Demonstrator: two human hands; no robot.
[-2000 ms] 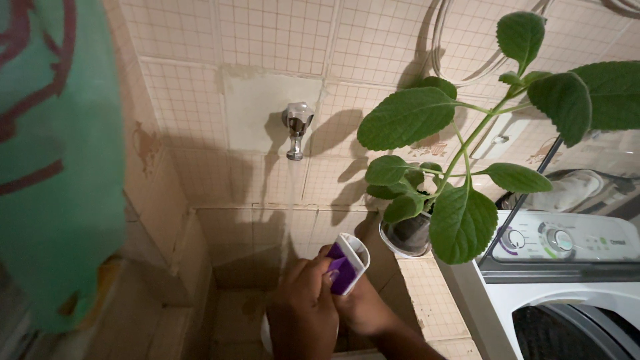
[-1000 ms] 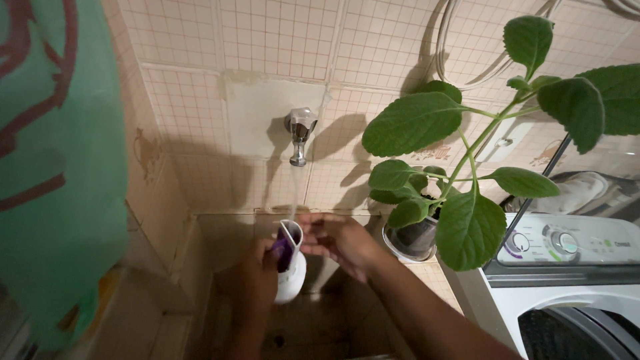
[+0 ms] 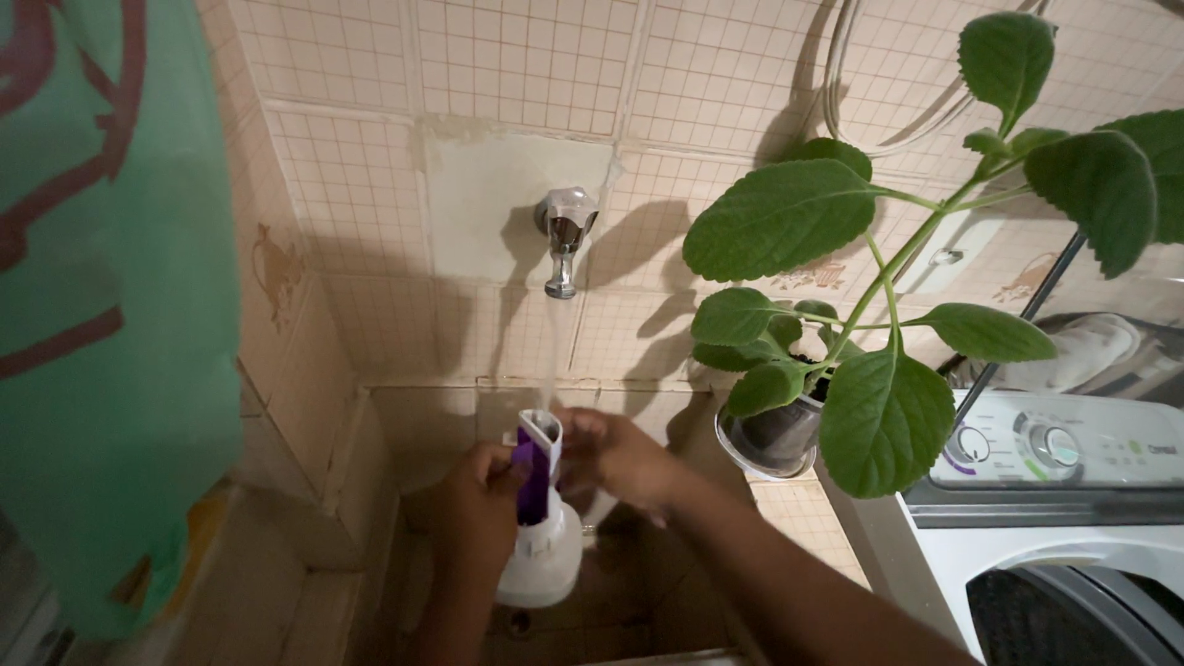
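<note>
Below the running chrome faucet [image 3: 563,242], a white and purple plastic object [image 3: 546,546] with a wide rounded base and a narrow open end stands over the tiled sink basin. Its open end points up, at the thin water stream. My left hand [image 3: 481,504] grips it by the purple part at its left side. On the other side, my right hand [image 3: 615,462] has its fingers at the white upper part, partly hidden behind it; whether they hold it cannot be told.
A potted plant [image 3: 777,435] stands on the tiled ledge right of the basin, its broad leaves reaching over. Farther right is a white washing machine [image 3: 934,555]. Green hanging material [image 3: 120,370] fills the left side. A pale hose loops on the wall.
Two seconds ago both hands were together around the object, lower under the faucet. Since then my hands have moved apart to its two sides, and its white rounded base has come into view.
</note>
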